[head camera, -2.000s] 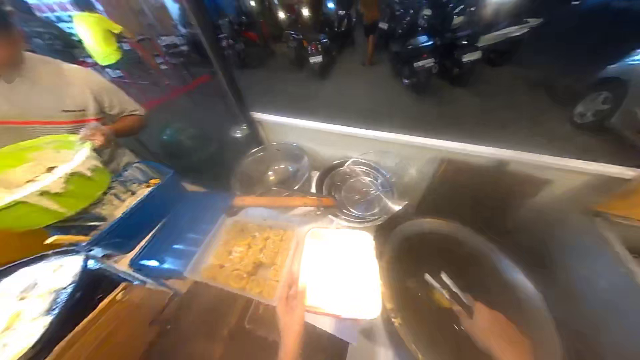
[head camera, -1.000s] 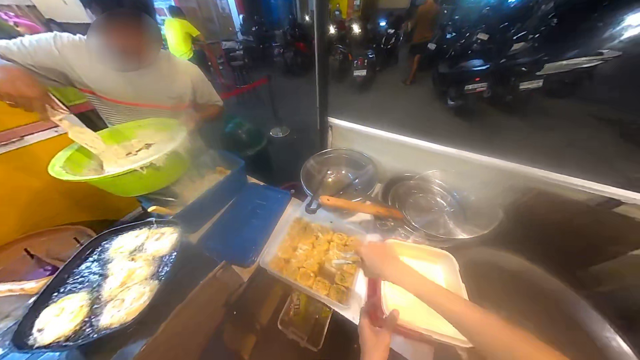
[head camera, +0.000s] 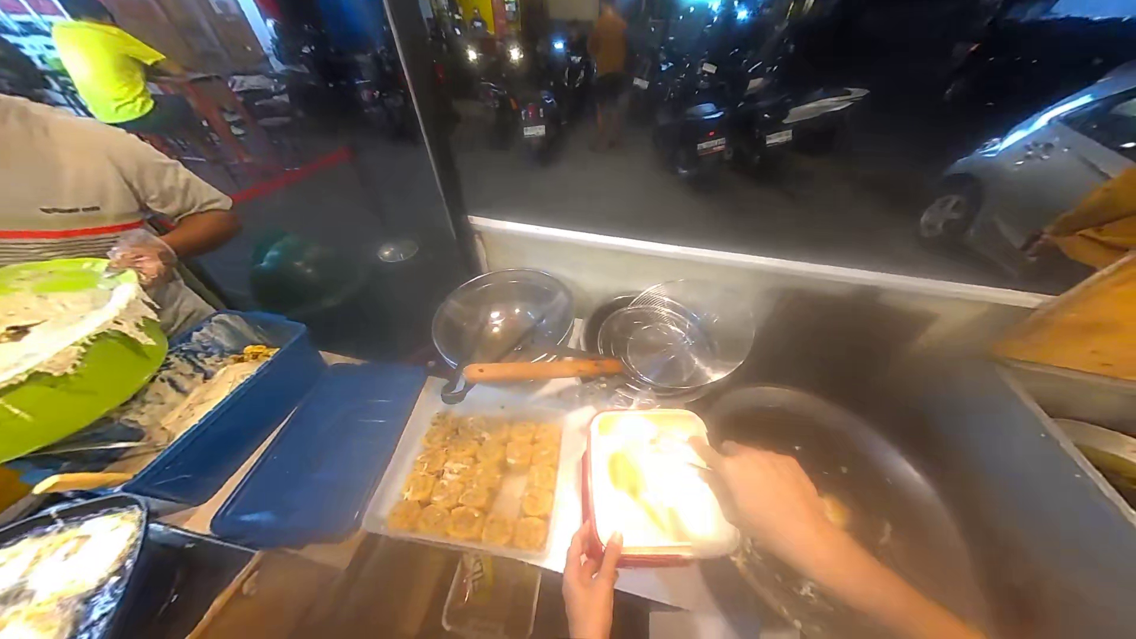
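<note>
My left hand (head camera: 593, 577) grips the near left edge of a red-rimmed container (head camera: 652, 561) of pale batter, its thumb over the rim. Over that container's right side is my right hand (head camera: 763, 484), fingertips at the batter; glare hides whether it holds the tongs. A yellowish streak shows in the batter. Left of it, a clear tray (head camera: 395, 515) holds rows of round, flat, yellowish food pieces. A large dark wok (head camera: 861, 444) with oil lies right of and below my right forearm, a small piece in it.
A wooden-handled utensil (head camera: 541, 369) lies behind the tray, by a glass bowl (head camera: 503, 311) and wire strainers (head camera: 666, 346). Leftward are a blue lid (head camera: 324, 453), a blue box (head camera: 266, 404) and a frying pan (head camera: 133, 532). A co-worker's gloved hand (head camera: 142, 257) holds a green basin (head camera: 98, 382).
My right hand was over the wok with tongs, then reached to the tray of pieces; now it is at the batter container. The co-worker's green basin has tilted. The view has swung right since one second ago.
</note>
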